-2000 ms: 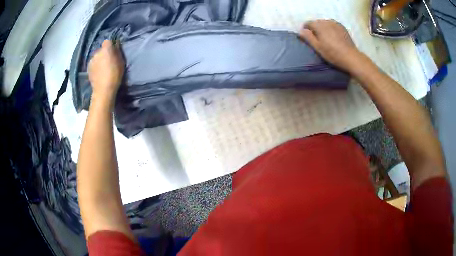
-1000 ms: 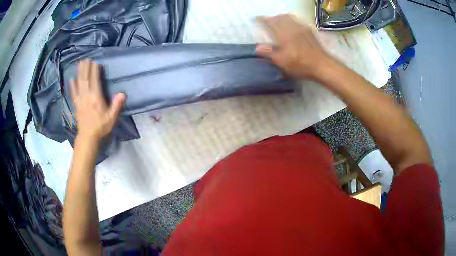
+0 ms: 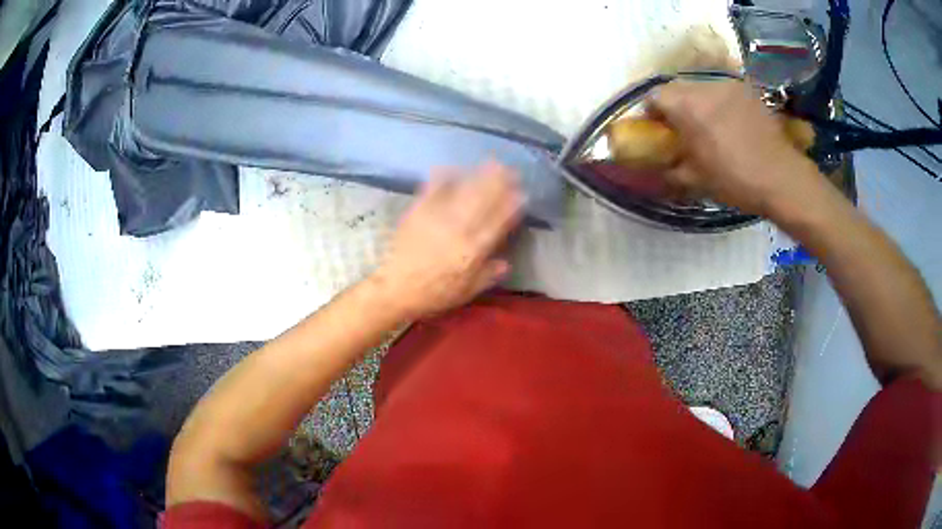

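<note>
A shiny dark grey sleeve panel (image 3: 310, 119) lies stretched over the long board, with a dark seam along its length. The rest of the garment (image 3: 170, 191) is bunched at its left end. My right hand (image 3: 723, 145) grips the tan handle of the steam iron (image 3: 682, 215), whose pointed tip is at the sleeve's right end. My left hand (image 3: 454, 243) is blurred and lies at the sleeve's near edge, close to its right end. Whether its fingers pinch the cloth cannot be told.
The white-covered table (image 3: 341, 269) lies under the work. A metal iron rest (image 3: 780, 47) is at the upper right, with a black hose (image 3: 878, 136) running right from the iron. Crumpled grey cloth (image 3: 93, 393) hangs at the left, above a blue bin (image 3: 83, 480).
My right hand has left the sleeve and taken hold of the iron, now at the sleeve's right end. My left hand has moved right along the sleeve. The sleeve now slants down to the right.
</note>
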